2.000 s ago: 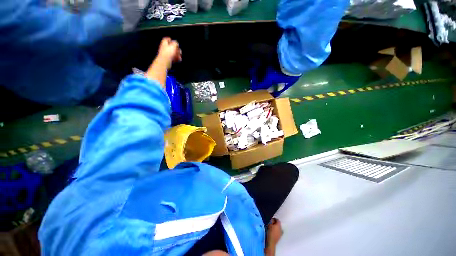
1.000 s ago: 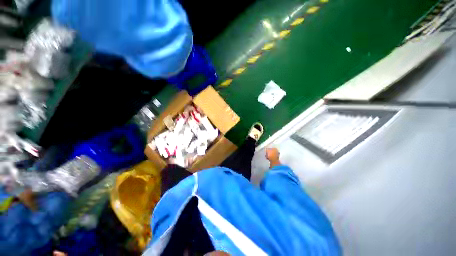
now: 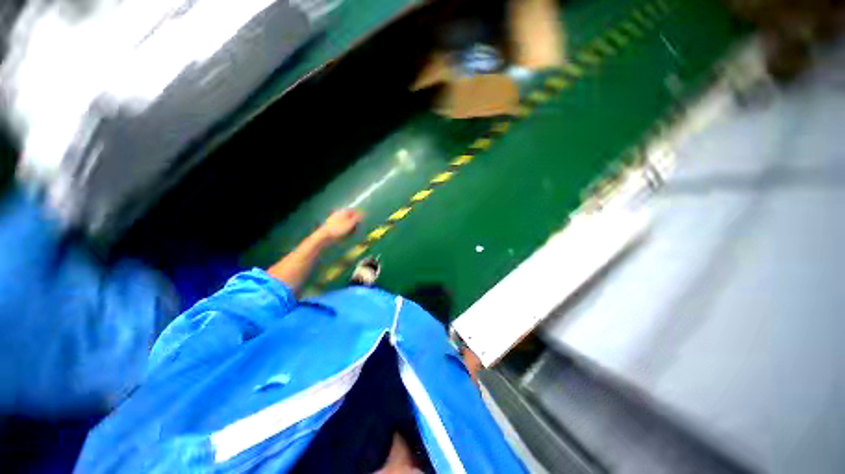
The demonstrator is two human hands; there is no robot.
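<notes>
My left hand [image 3: 343, 224] is stretched forward over the green floor, its fingers loosely curled, with nothing seen in it. My right hand [image 3: 471, 361] is mostly hidden by my blue jacket, low beside a white board; only a small part shows, and its fingers cannot be made out. A heap of white, shiny goods [image 3: 176, 83], strongly blurred, lies on the green-topped bench at the upper left. An open brown carton [image 3: 482, 96] stands on the floor at the top, with something pale blue or white in or behind it.
A person in a blue jacket [image 3: 74, 315] is close at the left. The white board [image 3: 547, 282] projects along the right side, beside a grey surface [image 3: 704, 305]. Yellow-and-black tape [image 3: 422, 195] crosses the floor. A small white scrap [image 3: 479, 248] lies on it.
The view has moved along the aisle. The carton of white pieces and the yellow sack have left the view. My left hand has come into view; my right hand is now largely hidden.
</notes>
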